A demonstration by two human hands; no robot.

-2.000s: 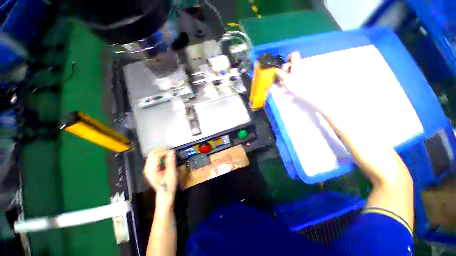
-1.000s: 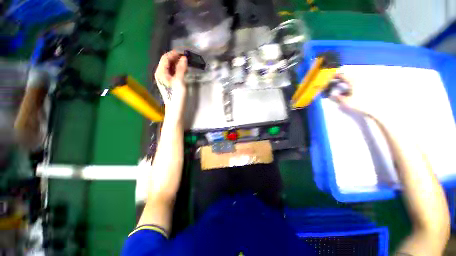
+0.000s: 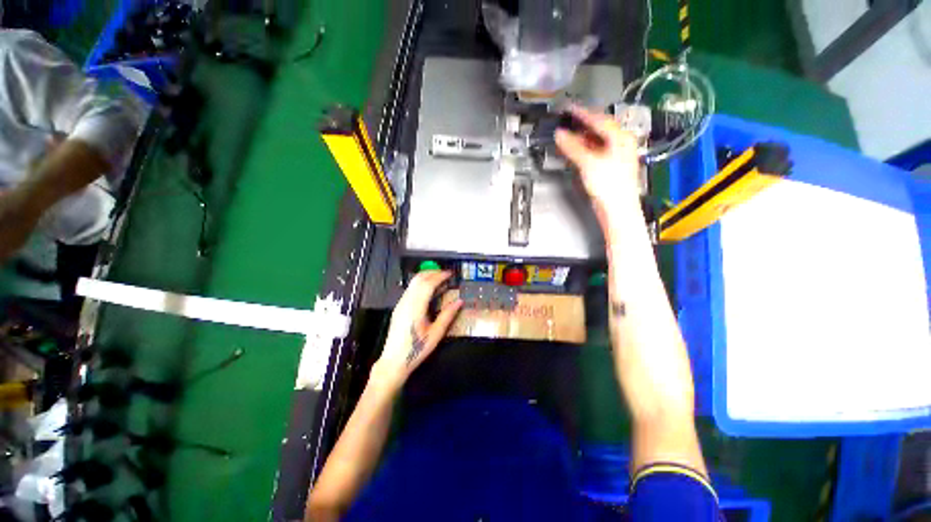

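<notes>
My left hand [image 3: 421,314] is at the machine's front left corner, its fingertips by the green button [image 3: 430,267], thumb and fingers apart, with nothing seen in it. My right hand [image 3: 604,153] is over the right side of the metal fixture [image 3: 513,148], its fingers on a small dark block [image 3: 574,124]; how far the block sits in the fixture is hidden. The silver base plate [image 3: 459,214] lies under the fixture. A collar wrapped in plastic film [image 3: 541,63] hangs behind the fixture.
Yellow bars [image 3: 359,171] [image 3: 715,196] stand either side of the plate. A red button [image 3: 513,275] and cardboard [image 3: 531,318] are in front. The blue tote [image 3: 720,413] with white liner is right. A green belt [image 3: 255,224] with corded parts and another person's arm [image 3: 51,184] are left.
My left hand has moved from the fixture area, where it held a black block, to the front left button. My right hand has moved from the tote to the fixture. The view has shifted.
</notes>
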